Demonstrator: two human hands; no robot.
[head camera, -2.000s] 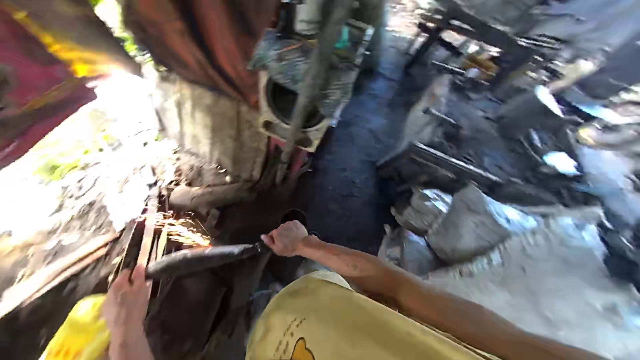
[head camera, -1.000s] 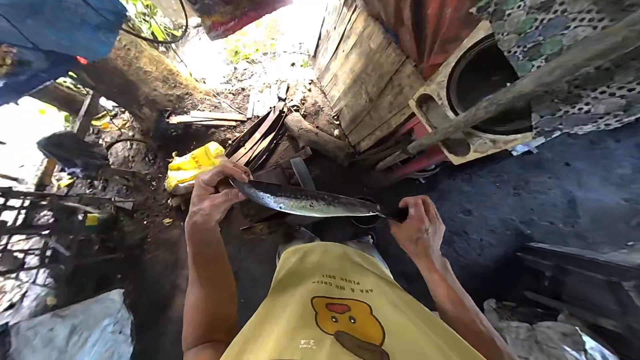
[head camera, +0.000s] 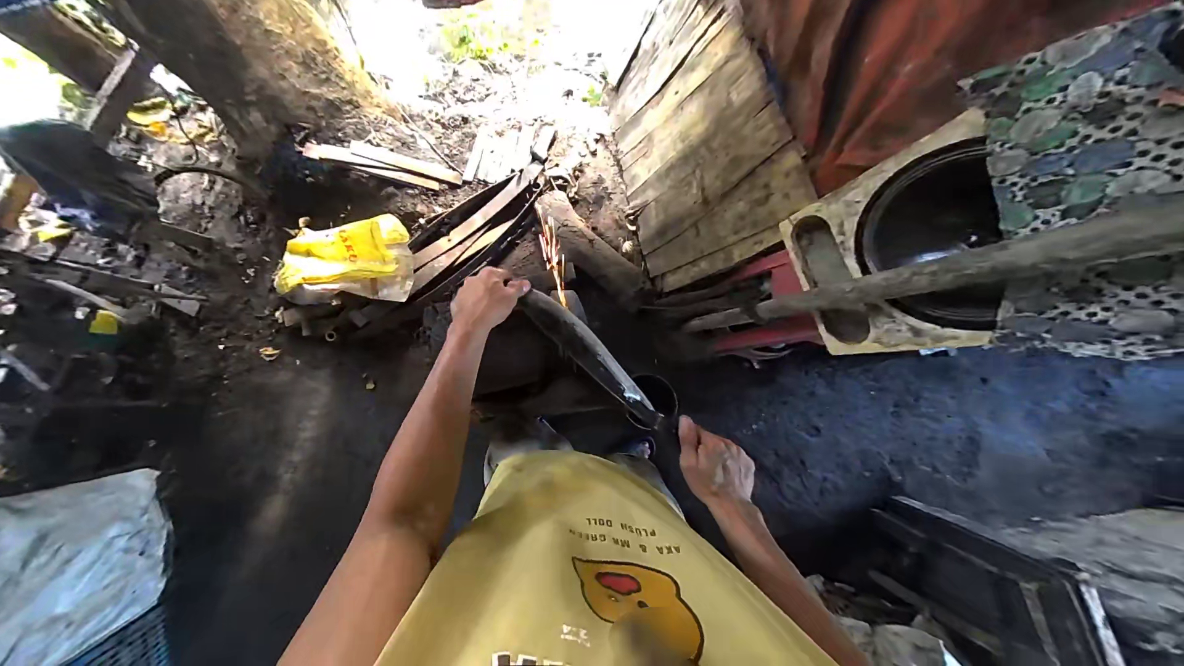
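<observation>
A long, curved metal blade (head camera: 592, 356) lies slantwise in front of my body, dark with a bright strip along part of it. My left hand (head camera: 488, 298) grips its far end, at the upper left. At the lower right, my right hand (head camera: 717, 460) is closed around its dark handle end. Orange sparks (head camera: 553, 252) fly up just beyond the blade, near a small upright metal piece (head camera: 575, 303). What the blade's underside touches is hidden.
A yellow sack (head camera: 347, 257) and wood strips (head camera: 467, 240) lie beyond my left hand. A log (head camera: 592, 245) rests by a plank wall (head camera: 708, 148). At right, a wooden pole (head camera: 943, 264) crosses a speaker box (head camera: 832, 344). A black frame (head camera: 980, 573) stands lower right.
A second ago the blade was held nearly level across the front with no sparks showing; now it slants and sparks rise beyond it. Both hands keep hold. The view swung strongly since two seconds ago.
</observation>
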